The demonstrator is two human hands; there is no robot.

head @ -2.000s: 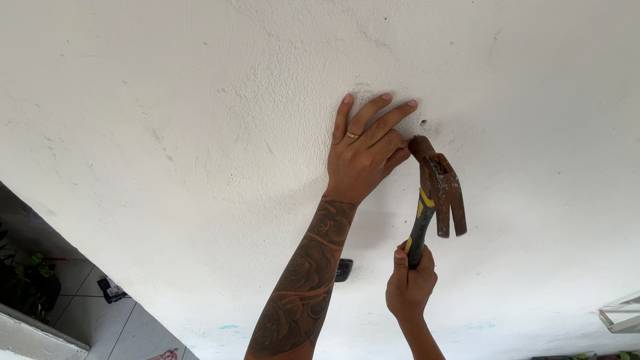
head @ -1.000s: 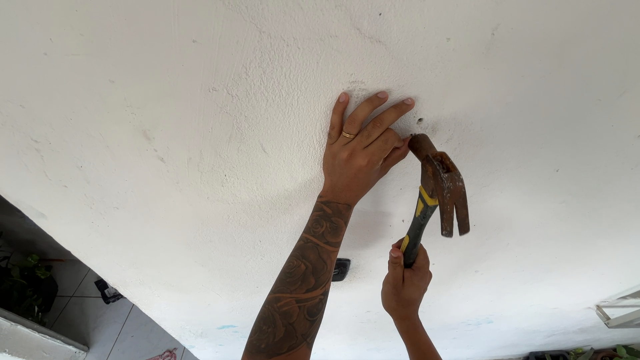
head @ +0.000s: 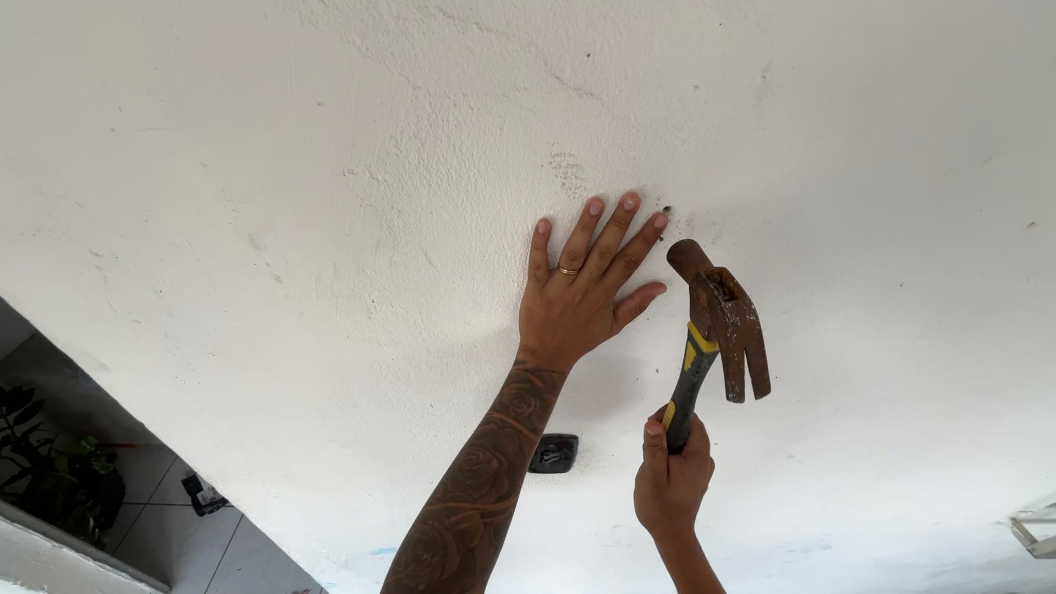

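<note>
My left hand [head: 582, 280] lies flat with spread fingers on the white plastered wall [head: 396, 247]. A gold ring is on one finger and nothing is in its grasp. Its index fingertip is beside a small dark hole [head: 667, 209] in the wall. To its right, my right hand [head: 675, 478] grips the black and yellow handle of a rusty claw hammer [head: 730, 318]. The hammer's face points up and left, near my left thumb and index finger, and its claws point down. Whether the hammer touches the wall cannot be told.
A black wall fitting [head: 553, 454] is just right of my left forearm. Beyond the wall's slanted lower-left edge are a potted plant [head: 62, 462], a small black object [head: 203, 495] and floor tiles [head: 177, 544]. A pale metal frame [head: 1031, 528] shows at the right edge.
My left hand's index finger and thumb, close together near the hammer's face before, are now spread apart, with the palm flat on the wall. The hammer remains in my right hand.
</note>
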